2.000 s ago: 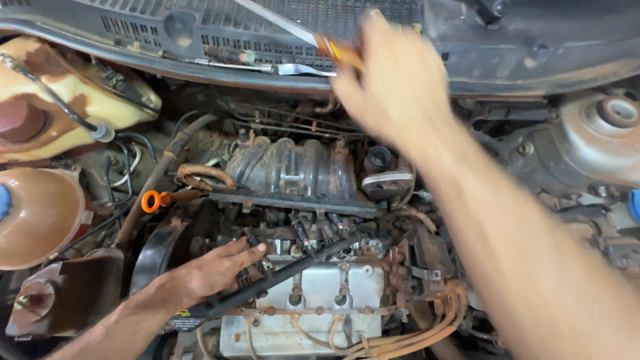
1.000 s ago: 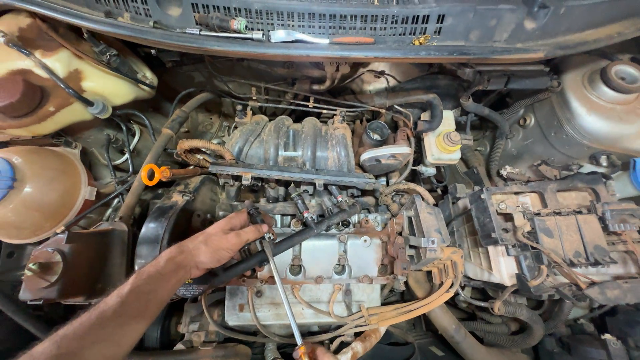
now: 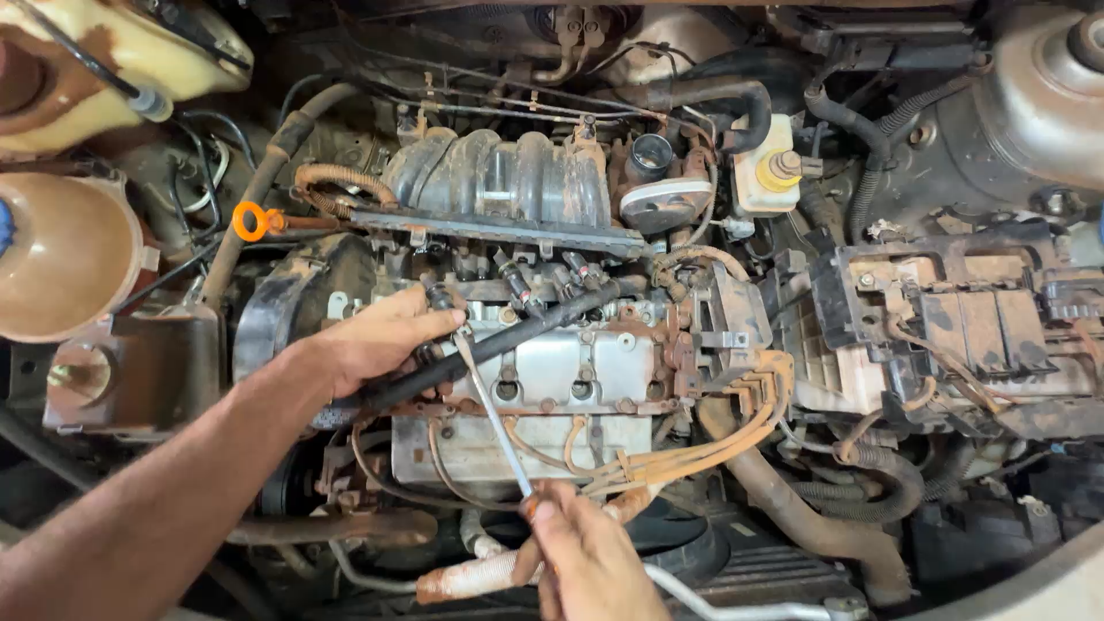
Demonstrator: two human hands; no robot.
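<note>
My right hand [image 3: 578, 552] grips a screwdriver by its orange handle, low in the middle. The screwdriver's long metal shaft [image 3: 496, 414] points up and left, its tip at the black fuel rail [image 3: 492, 345] beside my left fingertips. My left hand [image 3: 392, 332] holds a fuel injector [image 3: 440, 297] at the left end of the rail. More injectors [image 3: 517, 280] stand along the rail, which lies slanted over the silver valve cover [image 3: 552, 371]. Behind it is the ribbed intake manifold [image 3: 500, 177].
An orange dipstick ring [image 3: 250, 222] and a coolant tank [image 3: 69, 254] are on the left. Brown spark plug leads [image 3: 733, 431] curve over the front right. A brake fluid reservoir [image 3: 768, 172] and an opened black plastic housing [image 3: 975, 319] stand to the right.
My right hand has come down from the cowl, where it held an orange-handled tool, to the front of the engine. My left hand stays at the fuel rail. The view has moved closer.
</note>
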